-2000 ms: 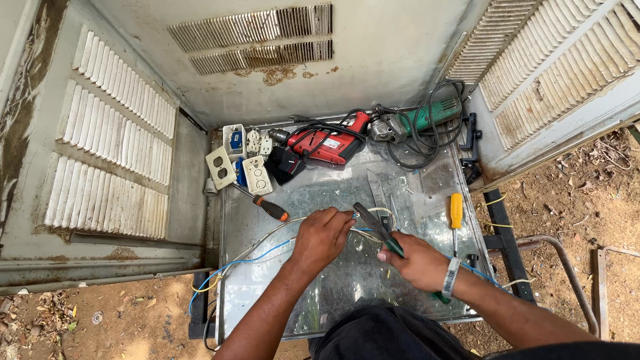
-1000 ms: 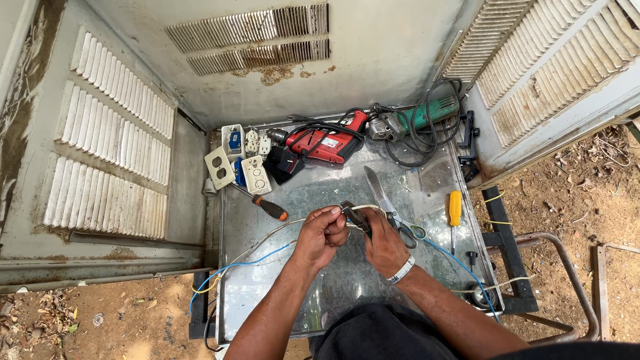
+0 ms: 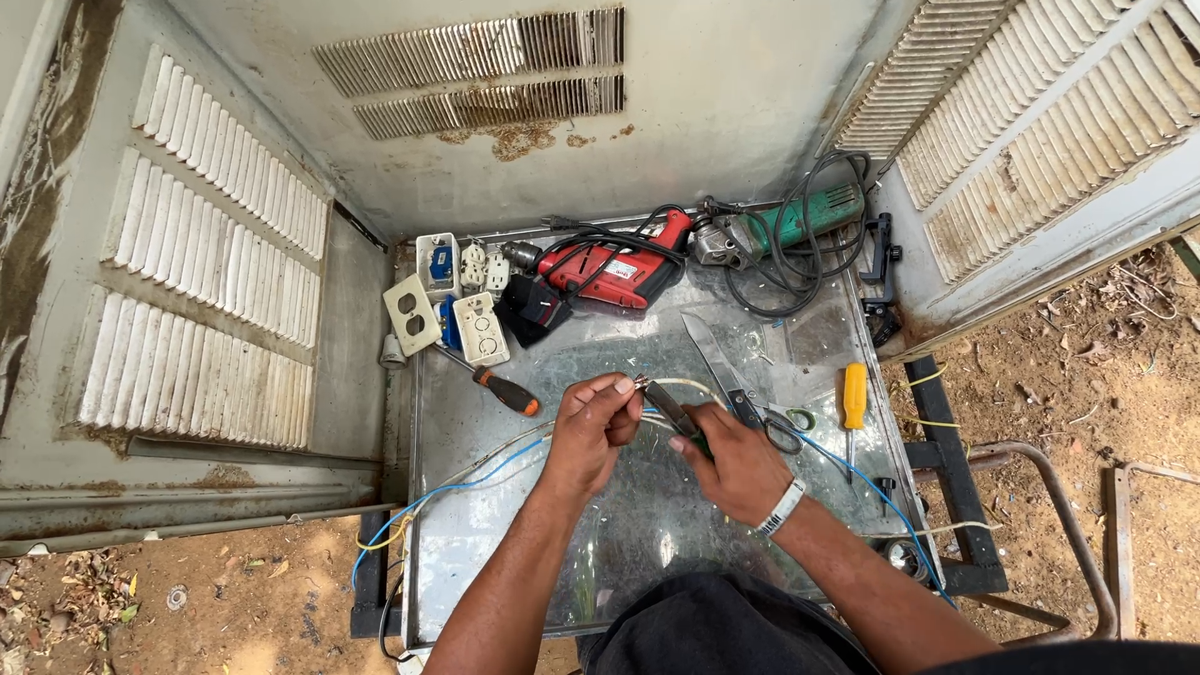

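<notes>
Between thumb and fingers, my left hand (image 3: 592, 427) pinches a small bare metal end (image 3: 641, 382) of a whitish wire. My right hand (image 3: 736, 459) grips a dark-bladed tool with a green handle (image 3: 698, 441); its kind is unclear, and its tip touches or lies close by the wire end. The whitish wire (image 3: 689, 382) arches behind the tool. Scissors (image 3: 727, 375) lie just beyond my right hand, by a blue wire (image 3: 834, 457). A yellow-handled screwdriver (image 3: 853, 398) lies at the right, an orange-and-black screwdriver (image 3: 506, 389) at the left.
Along the back of the metal table (image 3: 469, 562) lie a red power drill (image 3: 609, 272) and a green angle grinder (image 3: 797, 220) with black cords. White outlet boxes (image 3: 483, 328) and a faceplate (image 3: 411, 314) sit at the back left. Louvred metal panels (image 3: 225, 197) stand around the back and sides.
Two seconds ago the right hand also held a dark tool at the wire. The hands drew together one second ago and are now a little apart, the tool's blade plainly in view between them.
</notes>
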